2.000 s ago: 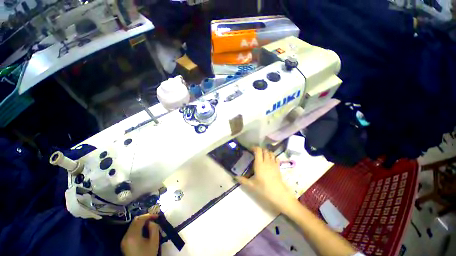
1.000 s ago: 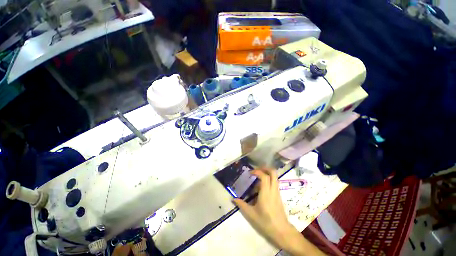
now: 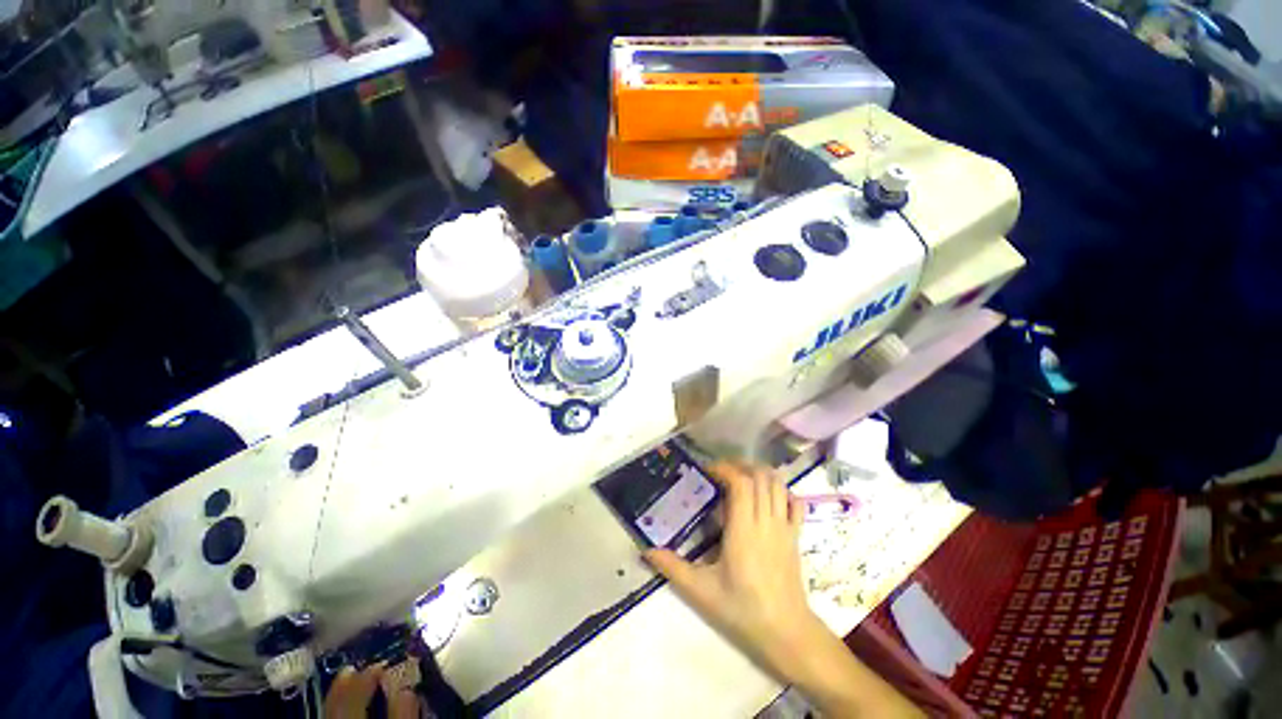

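Observation:
The smartphone [image 3: 672, 503] lies on the bed under the cream-white JUKI machine arm [image 3: 464, 450], its screen partly lit. My right hand [image 3: 752, 555] is at its right side, thumb at the near edge and fingers at the far right corner, touching it; whether it grips the phone is unclear. My left hand [image 3: 371, 693] is cut off by the bottom edge below the needle area, with only blurred fingers showing; what it holds is hidden. Dark cloth shows beside it.
A pink tool [image 3: 827, 503] and tan trimmings lie right of the phone. A red perforated basket [image 3: 1040, 604] stands at the right. Orange-and-white boxes [image 3: 689, 113], a white cone [image 3: 474, 267] and blue spools stand behind the machine. Navy cloth [image 3: 1111, 253] is heaped at right.
The view has moved closer to the machine head since two seconds ago. The left hand has dropped mostly out of view, and the black strip by it no longer shows. The right hand stays by the phone.

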